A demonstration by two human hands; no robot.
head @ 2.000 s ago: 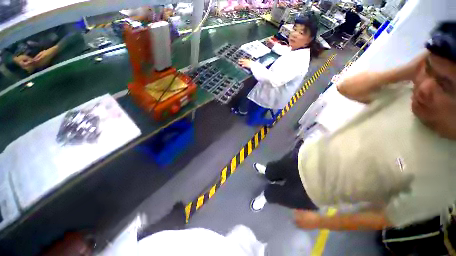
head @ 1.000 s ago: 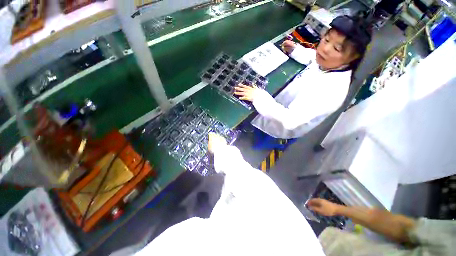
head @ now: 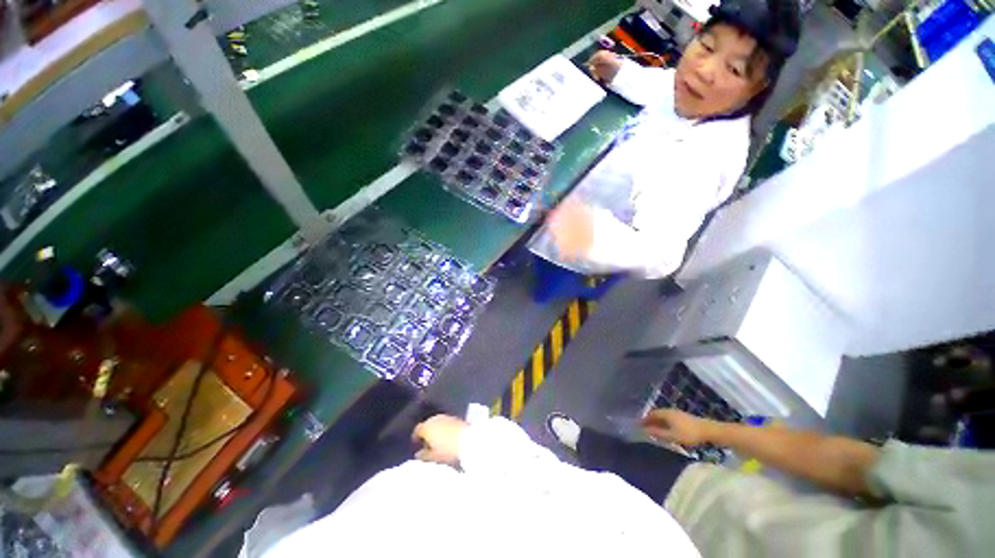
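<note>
A clear tray point(head: 376, 311) of square pockets holding dark, shiny-rimmed watch parts lies tilted in the view on the green bench, its near corner over the bench edge. My right hand point(head: 440, 438) is small and blurred below the tray, past the bench edge and apart from the tray. Its fingers look bent; whether it holds anything small cannot be told. My white sleeve runs from it to the bottom of the picture. My left hand is not in view.
A second pocket tray point(head: 480, 158) and a printed sheet point(head: 554, 96) lie farther along the bench by a seated person in white. An orange fixture point(head: 196, 420) stands at left. Another person's forearm point(head: 764, 447) reaches in from the right by a white cabinet point(head: 753, 316).
My view has swung right from the white sheet and orange fixture to the trays. My right hand has left the clear tray's near edge and moved down. The seated person's hand has come off the far tray.
</note>
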